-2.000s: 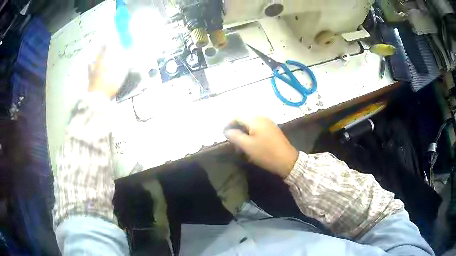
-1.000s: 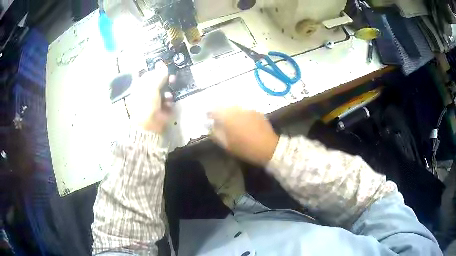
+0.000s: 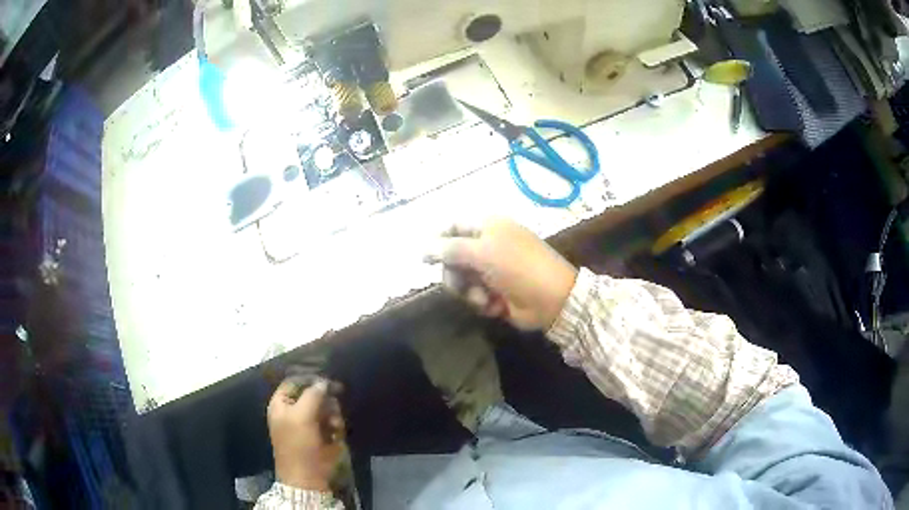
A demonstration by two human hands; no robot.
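My left hand (image 3: 306, 430) is low, just below the table's front edge, with its fingers curled; whether it holds anything cannot be told. My right hand (image 3: 510, 274) is at the front edge of the table, fingers bent together; anything small between the fingertips is too blurred to tell. The machine bed is open below the needles and two round metal rotary hooks (image 3: 324, 157) show. One slide plate (image 3: 249, 199) lies to the left and another (image 3: 429, 112) to the right. Two brass tension knobs (image 3: 364, 98) are above the hooks. Blue-handled scissors (image 3: 554, 162) lie right of the bed opening.
The white sewing table (image 3: 199, 319) is worn along its front edge. A small yellow-green item (image 3: 728, 71) is at the right, beside dark ribbed cloth (image 3: 812, 95). A blue basket (image 3: 75, 199) stands at the far left. A yellow object (image 3: 710, 214) shows under the table's right side.
My left hand first moved from the left plate to beside the hooks, then down below the table edge. My right hand has stayed near the front edge. The camera view has shifted slightly.
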